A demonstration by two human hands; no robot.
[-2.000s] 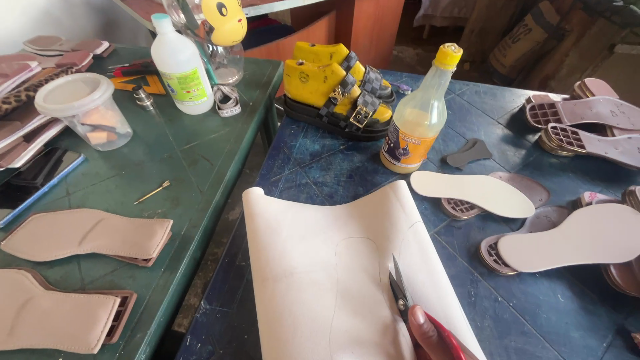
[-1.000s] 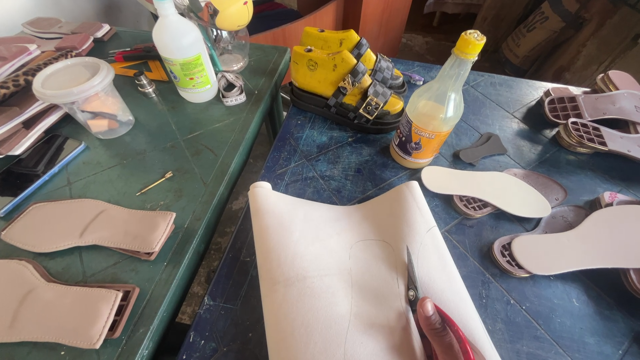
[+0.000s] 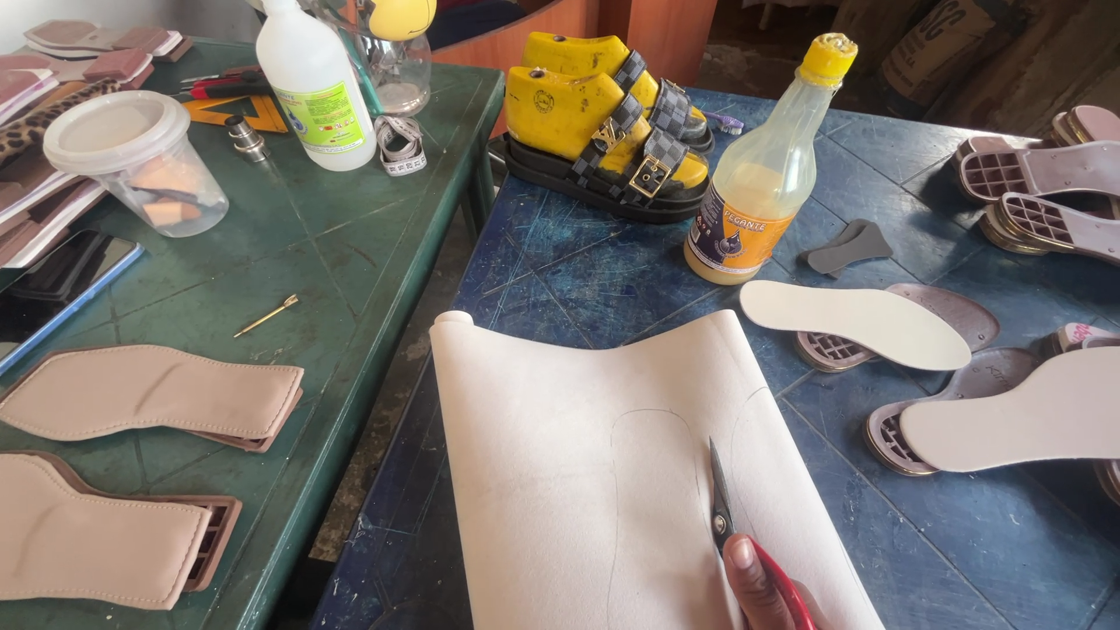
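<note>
A sheet of off-white material [image 3: 542, 420], curled at its far left corner, lies on the blue table with insole outlines drawn on it. My right hand [image 3: 759, 584], at the bottom edge of the view, is shut on red-handled scissors [image 3: 719, 507]. Their dark blades lie over the sheet beside the middle outline and look nearly closed. My left hand is out of view. Right of the sheet, a cream insole [image 3: 862, 324] rests across a brownish sole [image 3: 949, 311], and a pale insole [image 3: 1015, 407] lies on another sole.
Beyond the sheet stand yellow shoe lasts [image 3: 569, 109] in black-soled checkered sandals and a glue bottle [image 3: 757, 184]. More soles [image 3: 1032, 166] lie at right. The green table [image 3: 350, 289] at left holds padded insoles [image 3: 157, 389], a lidded plastic tub [image 3: 162, 166], a white bottle [image 3: 315, 87] and a phone [image 3: 70, 271].
Since the earliest frame, my right hand and the scissors have shifted slightly along the sheet, and the view has moved a little. The scissors remain in my hand.
</note>
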